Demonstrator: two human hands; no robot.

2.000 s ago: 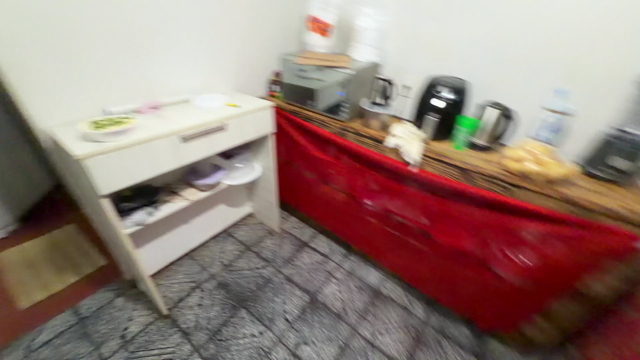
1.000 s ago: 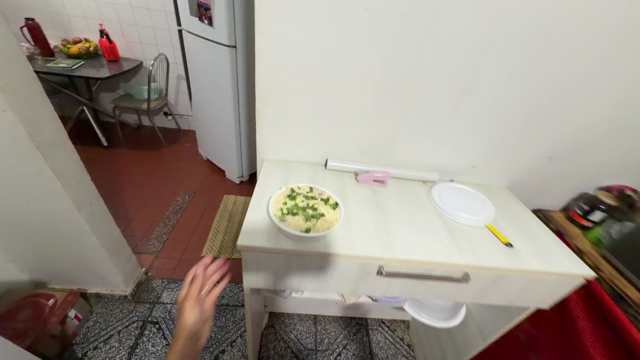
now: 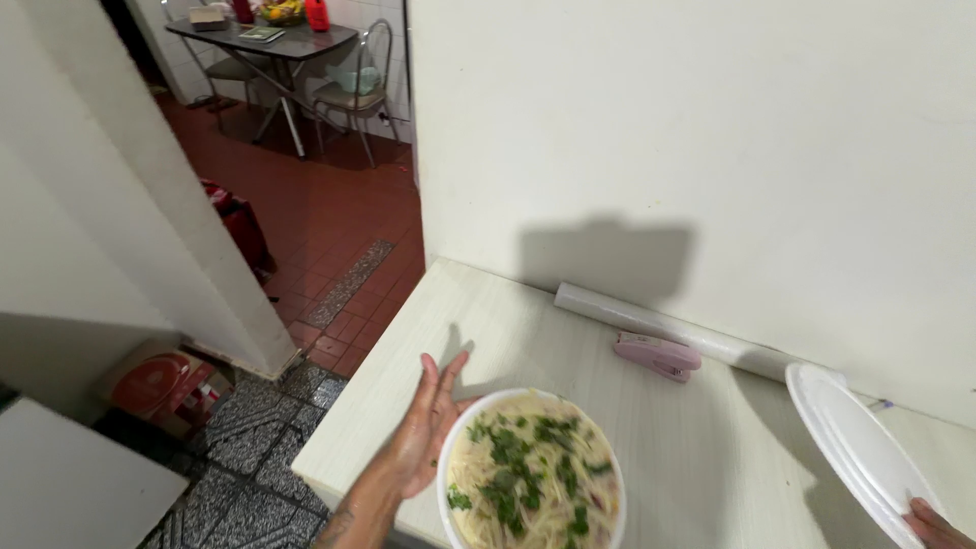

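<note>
A white round bowl (image 3: 531, 473) of shredded food topped with chopped green herbs is at the bottom centre, over the white cabinet top. My left hand (image 3: 431, 435) is at its left side, fingers spread; the thumb side is hidden in part, and whether it bears the bowl's weight is unclear. At the right edge, my right hand (image 3: 934, 524) grips the rim of a white foam-like lid (image 3: 854, 450), which is tilted up off the cabinet top. A pink stapler (image 3: 657, 355) lies between them, in front of a long roll of film (image 3: 671, 328) along the wall.
The white cabinet top (image 3: 381, 396) meets the wall behind. To the left are a wall pillar (image 3: 191, 191) and a doorway onto a red tiled floor. Beyond stand a dark table (image 3: 305, 47) and metal chairs (image 3: 354, 95). A red stool-like object (image 3: 160, 385) is at lower left.
The right hand has come into view and lifted the white lid, which lay flat on the cabinet. My left hand has moved to the bowl's side. The view is closer to the cabinet.
</note>
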